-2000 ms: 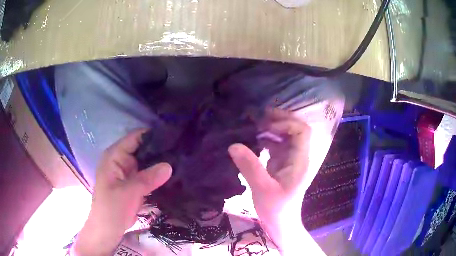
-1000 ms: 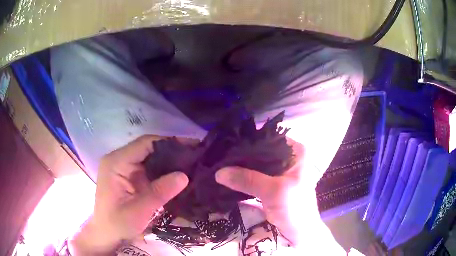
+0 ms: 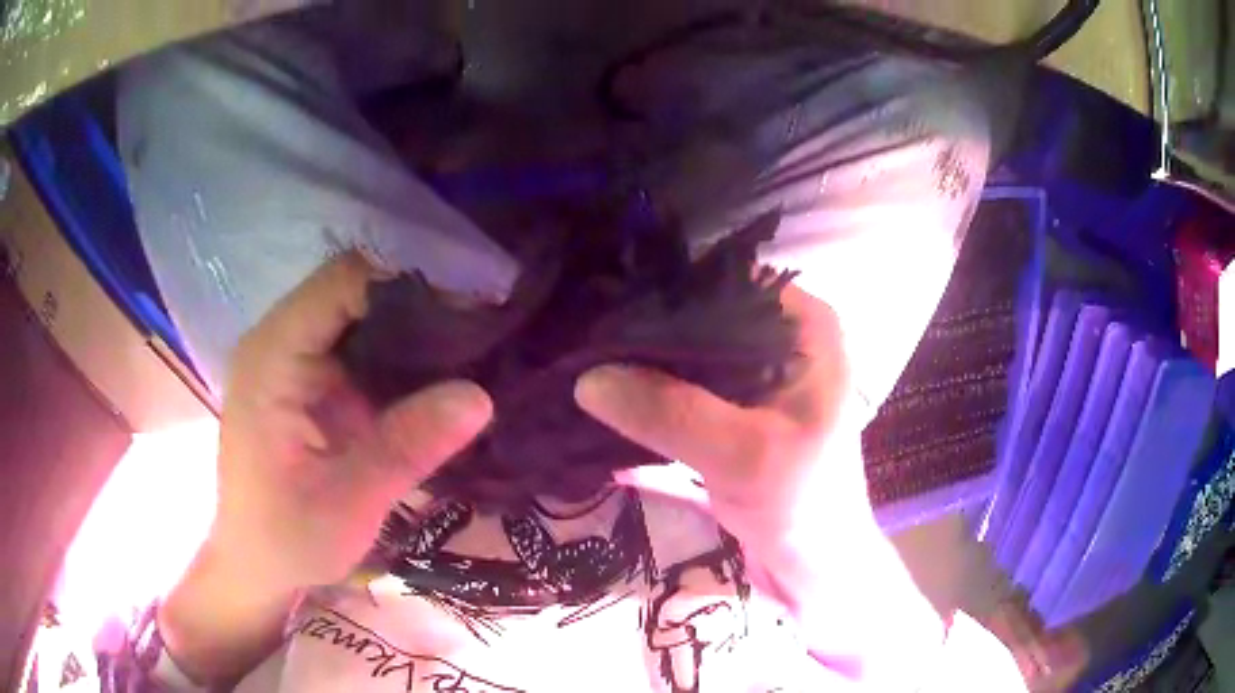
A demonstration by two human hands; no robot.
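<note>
A dark, jagged-edged piece (image 3: 542, 339) is spread between both hands over the lap, creased in the middle with ragged points at its right side. My left hand (image 3: 318, 433) holds its left part, thumb on top and fingers behind. My right hand (image 3: 738, 440) holds its right part the same way. The two thumbs are a short gap apart. The fingers under the piece are mostly hidden.
The tan table edge (image 3: 81, 41) curves across the top, with a black cable (image 3: 1063, 30) at upper right. Blue ribbed crates (image 3: 1084, 447) and a dark grid-like panel (image 3: 941, 393) stand at right. A brown cardboard box (image 3: 68, 318) is at left.
The hands first had the piece blurred and further up the lap; they have since gripped it with thumbs on top and spread it. The view has tilted down, showing less table.
</note>
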